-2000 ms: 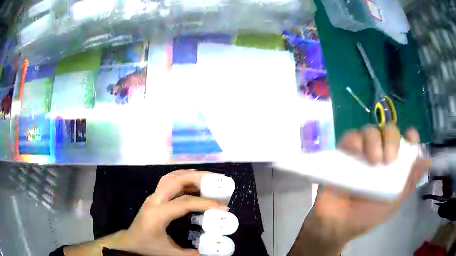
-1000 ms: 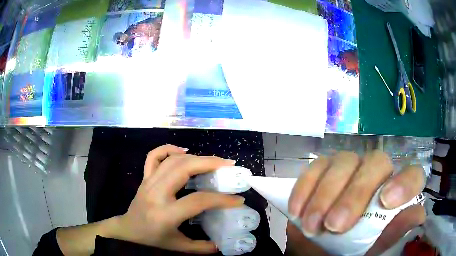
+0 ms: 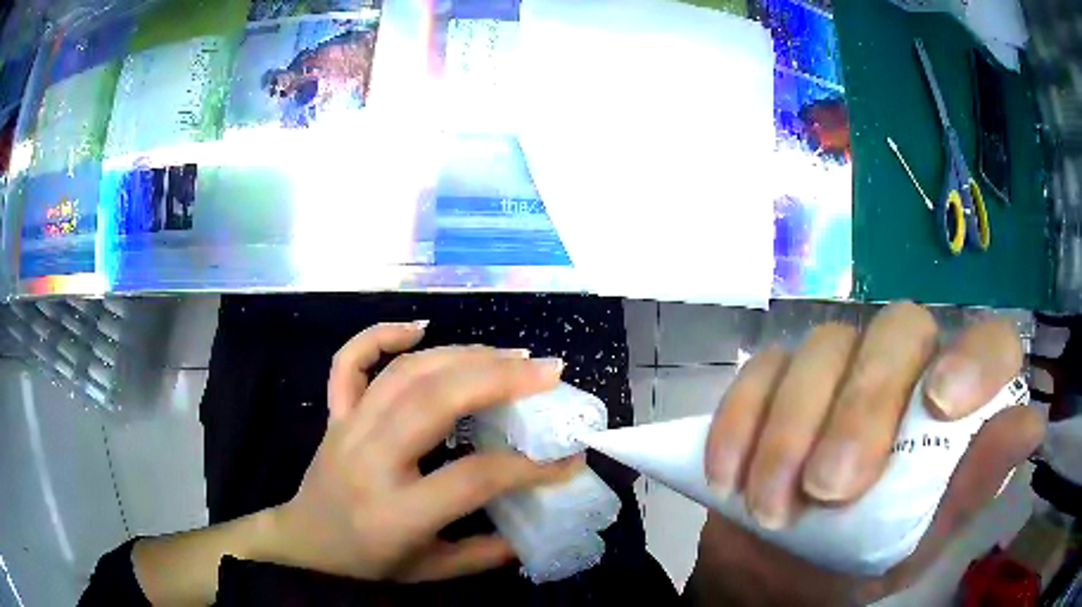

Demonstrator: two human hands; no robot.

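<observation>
My left hand (image 3: 415, 457) holds three white plastic units in a stack over the dark lap covering. The top unit (image 3: 555, 421) is between my fingers, with its oval end face turned to the right. The lower units (image 3: 552, 522) sit beneath it, close together. My right hand (image 3: 842, 415) is closed around a white piping bag (image 3: 664, 457), which has dark print on its side. The bag's fine tip points left and meets the end face of the top unit. My right palm is partly hidden by the bag and fingers.
The bench with printed reflective sheeting (image 3: 261, 243) lies ahead, with a white paper sheet (image 3: 664, 154) on it. Scissors (image 3: 959, 178), a thin stick (image 3: 910, 172) and a dark flat object (image 3: 994, 125) lie on the green mat (image 3: 884, 243). Bumpy trays (image 3: 71, 344) show at left.
Since two seconds ago, my right hand has come left and down, bringing the bag's tip to the top unit. Since one second ago, the units have tilted, and both hands have shifted slightly.
</observation>
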